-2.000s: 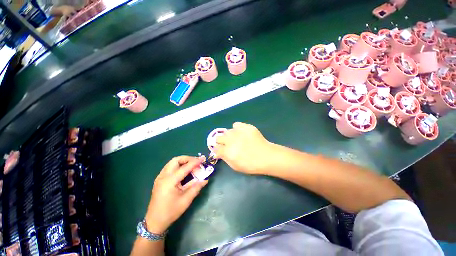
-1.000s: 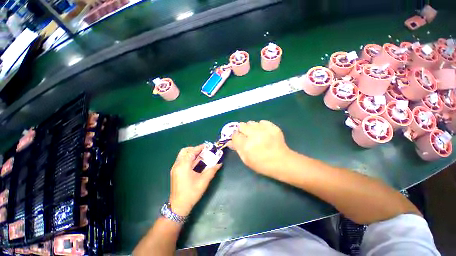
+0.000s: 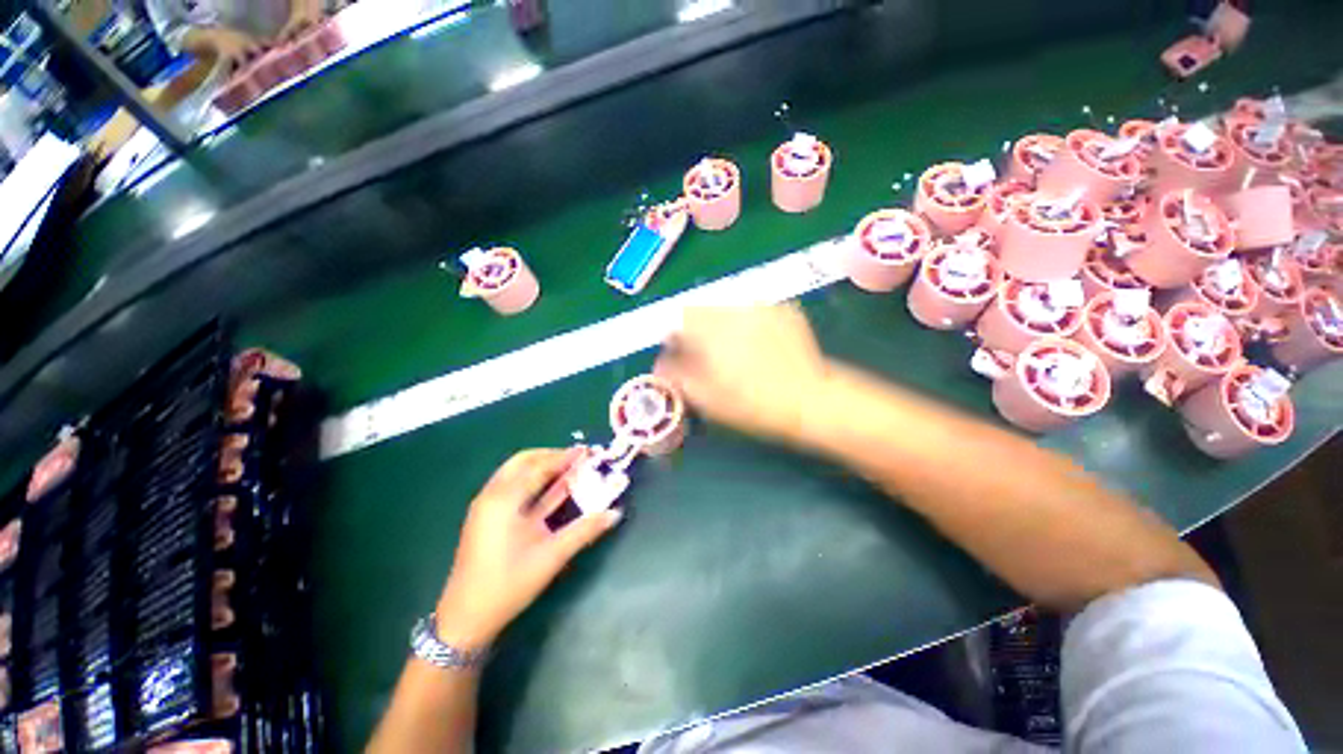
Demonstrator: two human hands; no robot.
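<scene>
A pink fan head (image 3: pixel 647 416) stands on the green belt in front of me, its spoked end up. A small pale pink handle shell (image 3: pixel 597 486) with a dark window lies at its near left, linked to it by short wires or a joint. My left hand (image 3: pixel 527 538) holds the handle shell between thumb and fingers. My right hand (image 3: pixel 744 368) is blurred, just above and right of the fan head, apart from it. Its fingertips are unclear, and I cannot tell if they hold anything.
Many pink fan heads (image 3: pixel 1052 380) are piled at the right. Beyond the white stripe (image 3: pixel 545 358) stand several heads, one joined to a blue-faced handle (image 3: pixel 642 254). Black trays (image 3: pixel 118 560) with pink shells are stacked at the left. A person's hand (image 3: pixel 203 62) shows at the top left.
My right hand has let go of the fan head and moved up and away. The head now stands free on the belt. My left hand still holds the handle shell.
</scene>
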